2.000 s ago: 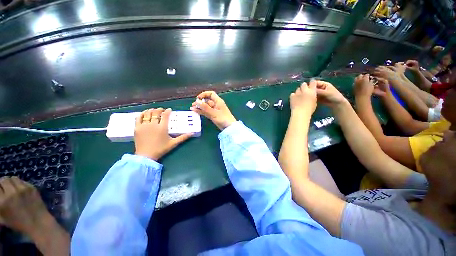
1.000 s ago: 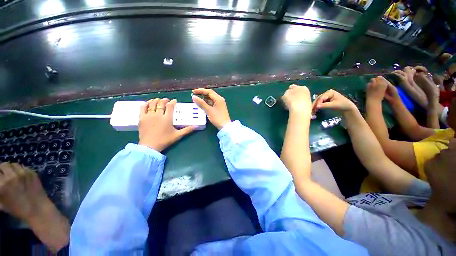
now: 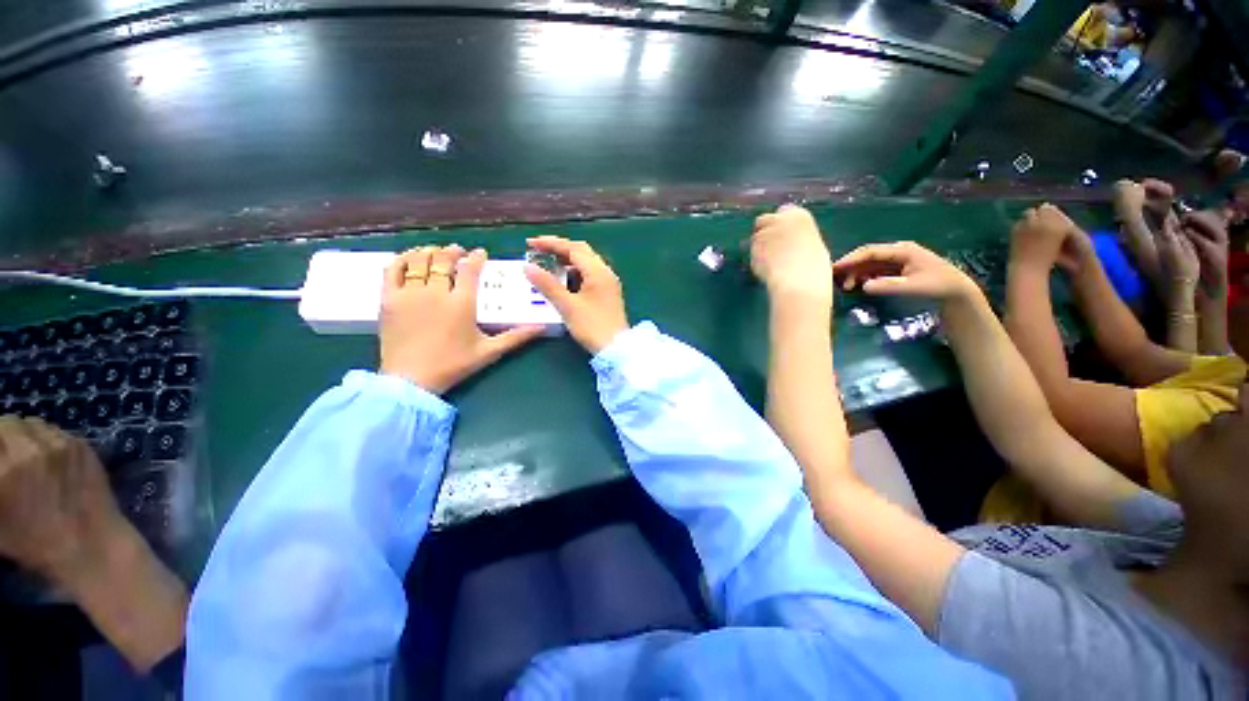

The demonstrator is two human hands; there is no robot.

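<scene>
A white power strip (image 3: 343, 292) lies on the green bench, with slots and small ports at its right end. My left hand (image 3: 433, 318) lies over its middle, fingers across the top and thumb along its near edge. My right hand (image 3: 586, 293) is at the strip's right end. Its thumb and index finger hold a small electronic unit (image 3: 545, 262) with a pale rim, at the far edge of the strip. The fingers partly hide the unit. I cannot tell whether it touches the strip.
A white cord (image 3: 165, 290) runs left from the strip. A black tray (image 3: 103, 377) and another person's hand (image 3: 55, 500) are at the left. A neighbour's hands (image 3: 795, 253) are at the right, near small units (image 3: 711, 256). Beyond lies the dark conveyor (image 3: 315, 151).
My right hand has come down from above the strip's corner to its end, bringing the unit close to it. The neighbour's hands have moved over the bench. Pieces on the conveyor have shifted left.
</scene>
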